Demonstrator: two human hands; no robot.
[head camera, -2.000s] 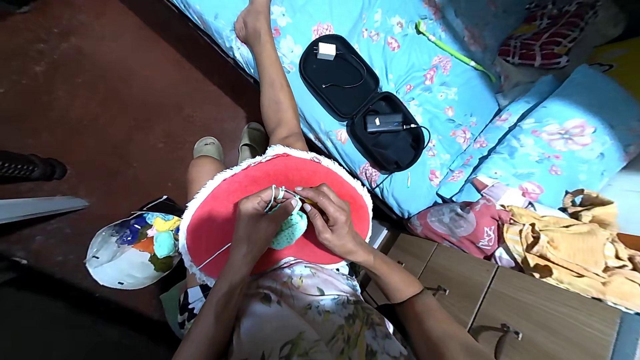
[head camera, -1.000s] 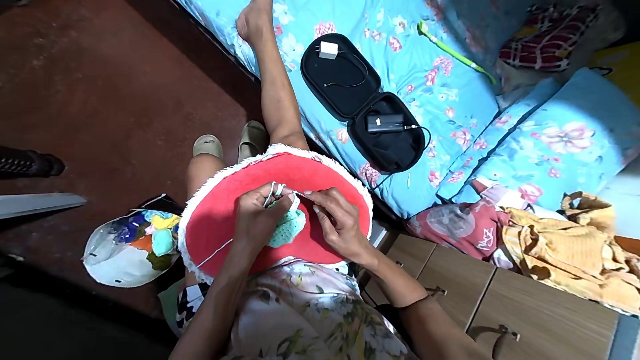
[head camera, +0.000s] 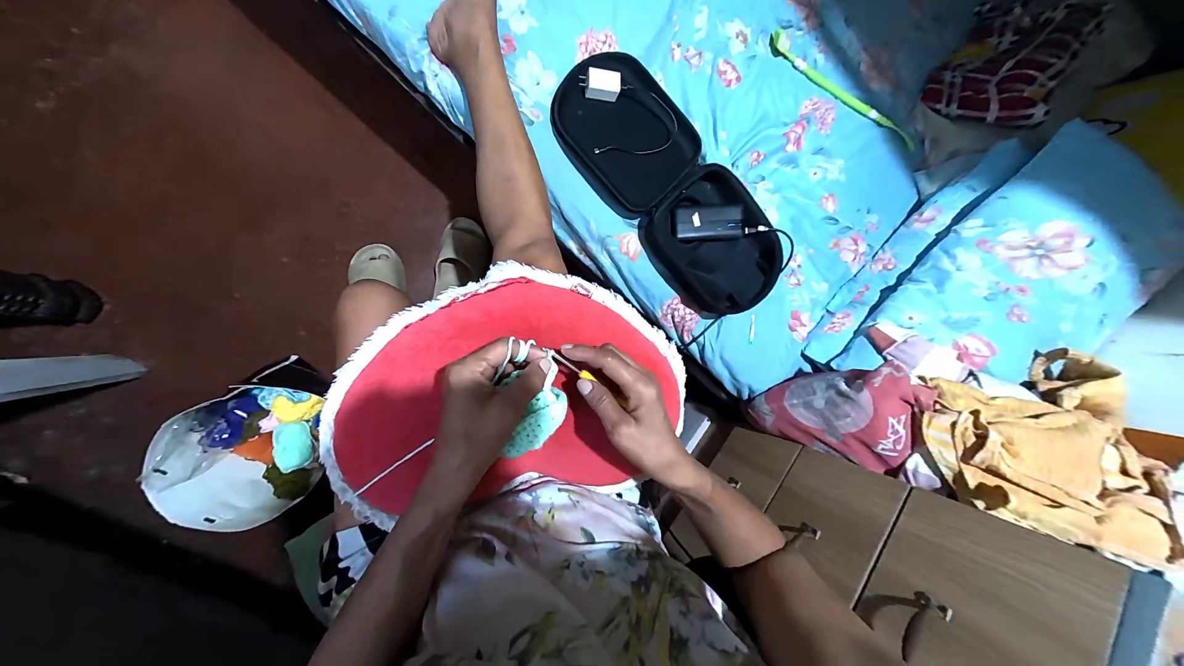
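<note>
My left hand (head camera: 490, 398) pinches a pale mint crochet piece (head camera: 538, 424) near its upper edge, with white yarn looped around its raised fingers. My right hand (head camera: 629, 407) grips a crochet hook (head camera: 569, 364) with a yellow handle, its metal shaft reaching the stitches beside the left fingertips. Both hands rest over a round red cushion (head camera: 398, 370) with a fluffy white rim, which lies on my lap. A strand of yarn (head camera: 396, 465) runs from beneath my left hand to the cushion's lower left rim. The hook's tip is too small to make out.
A white bag (head camera: 208, 490) of colourful yarn balls stands at the left. On the flowered bed lies an open black case (head camera: 638, 199) with a charger (head camera: 603, 84) and a black device (head camera: 709, 222). A wooden drawer cabinet (head camera: 999, 546) bearing cloths stands at the right.
My right hand has shifted slightly, and the hook's angle differs from that two seconds ago. The left hand stays in nearly the same place, holding the crochet piece.
</note>
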